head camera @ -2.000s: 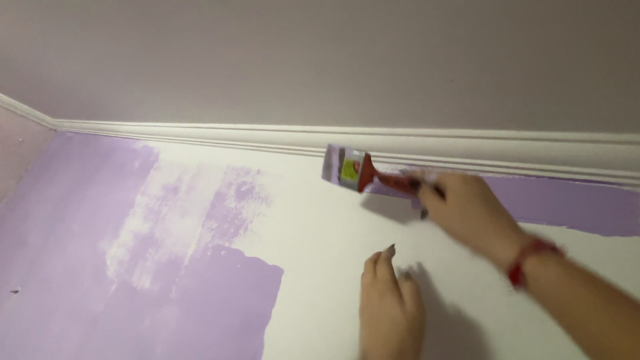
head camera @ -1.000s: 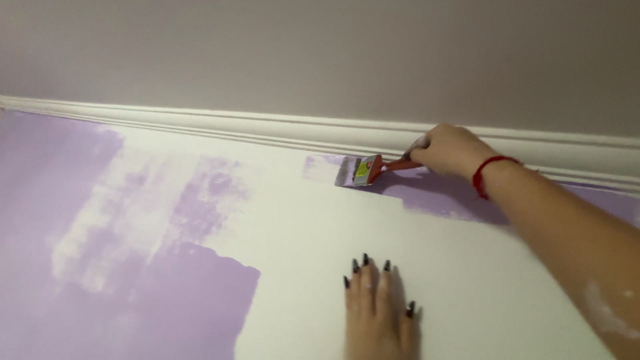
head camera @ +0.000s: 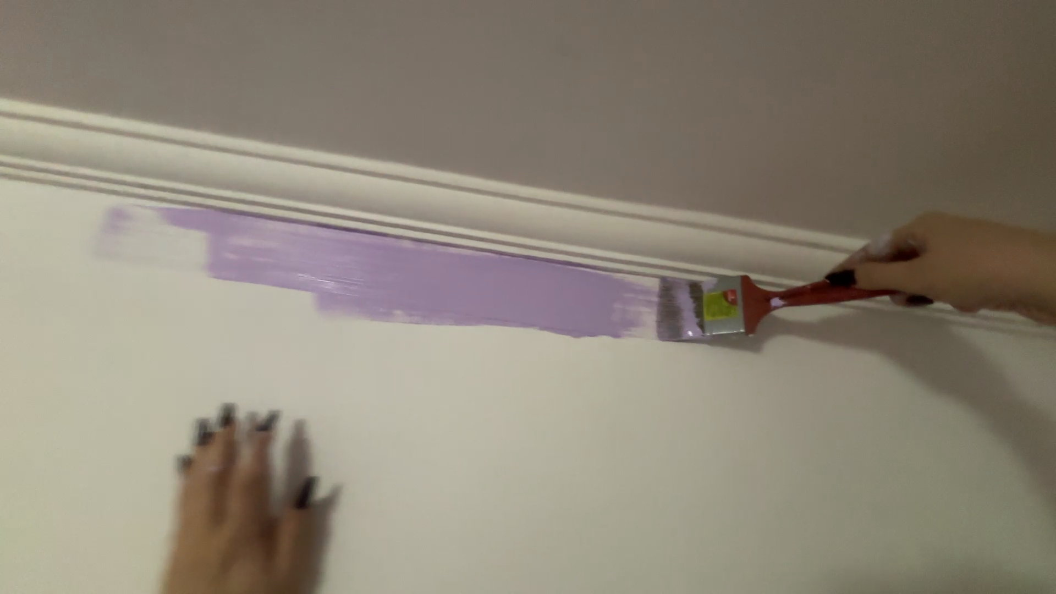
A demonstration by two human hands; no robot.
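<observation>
My right hand (head camera: 949, 264) grips the red handle of a flat paintbrush (head camera: 726, 307). The brush has a metal ferrule with a yellow-green label, and its bristles, wet with purple paint, touch the wall at the right end of a purple paint strip (head camera: 462, 285). That strip runs just under the cornice, with thin, streaky paint at both ends. Lower left, my left hand (head camera: 235, 511) is flat against the off-white wall (head camera: 511, 429), fingers apart, dark nails upward, holding nothing.
A white ridged cornice moulding (head camera: 371, 181) slants down from left to right along the top of the wall. Above it lies the greyish ceiling (head camera: 528, 91). The right arm casts a shadow on the wall below the brush.
The brush in my right hand has moved right along the cornice, from the strip's left part to its right end. The view has swung right; the large purple area at left is out of sight.
</observation>
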